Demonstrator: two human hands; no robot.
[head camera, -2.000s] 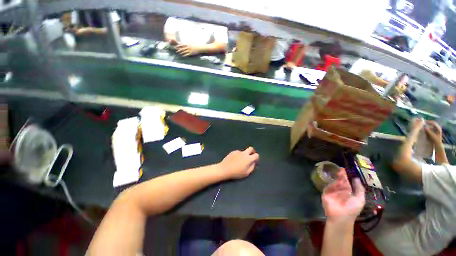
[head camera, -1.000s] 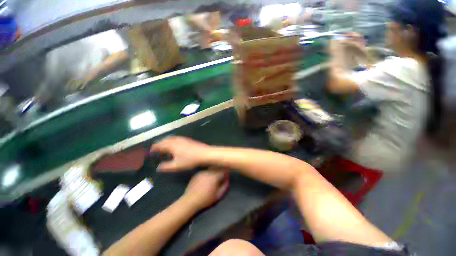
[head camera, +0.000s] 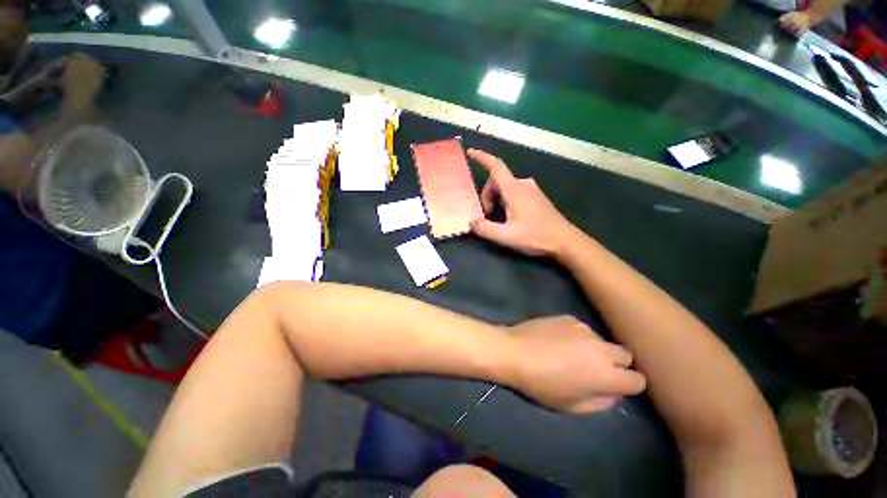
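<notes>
A red-patterned slab, possibly a smartphone (head camera: 447, 187), lies on the dark mat. My right hand (head camera: 520, 212) has its thumb and a finger on its right edge. My left hand (head camera: 579, 368) is curled low over the mat beside my right forearm; its fingertips are partly hidden and I cannot tell whether it holds anything. A thin silvery wire (head camera: 475, 406) shows on the mat below the left wrist. Two loose white modules (head camera: 402, 215) lie left of the slab, one with an orange edge. Fanned stacks of white modules (head camera: 297, 195) stand further left.
A green conveyor (head camera: 584, 92) runs beyond the pale bench edge, carrying a phone with a white panel (head camera: 692, 152). A white fan (head camera: 94, 182) and its cord are left. A cardboard box (head camera: 827, 233) and a round tan pot (head camera: 844, 431) are right. Parts of other people show at upper left and upper right.
The view has swung right, then back left and closer. My right hand has moved from the right side to the slab, which is turned more upright in view. The left hand stays curled.
</notes>
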